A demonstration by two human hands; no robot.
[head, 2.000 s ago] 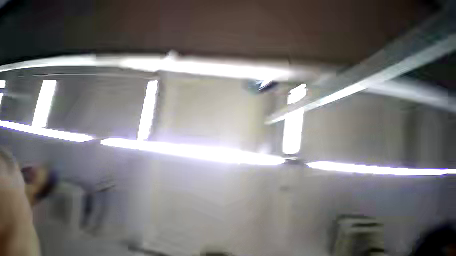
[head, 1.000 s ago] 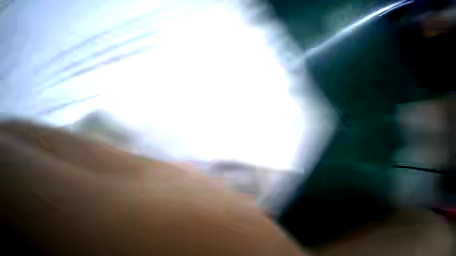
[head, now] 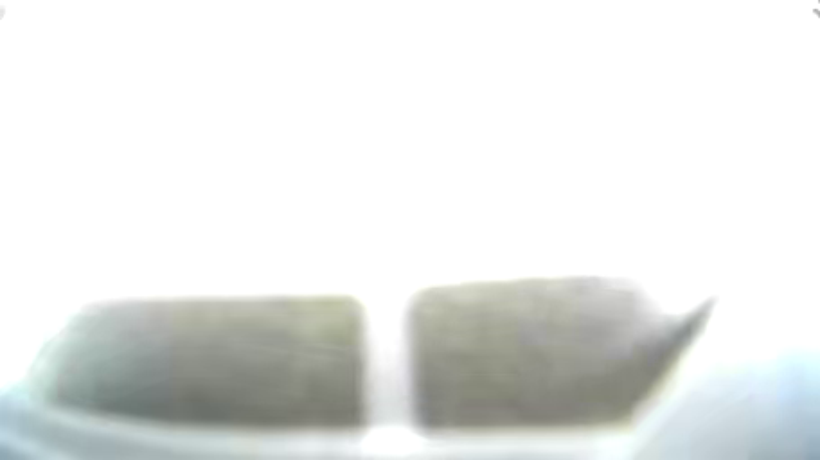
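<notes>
Neither of my hands is in view. Glare whites out most of the frame. Low in the picture two blurred grey-beige panels show, a left one [head: 207, 359] and a right one [head: 521, 355], with a narrow pale band [head: 388, 359] upright between them. The right panel tapers to a dark point at its upper right. I cannot tell whether these are parts of a sheet or something else.
A pale bluish-white strip [head: 225, 442] runs along the bottom edge and widens into a pale, blurred area [head: 746, 413] at the lower right. Tiny dark marks sit in the top corners.
The view has swung from ceiling lights, through a blurred view of skin, a bright white surface and dark green, to near-total white glare with two grey-beige panels. The skin has left the picture.
</notes>
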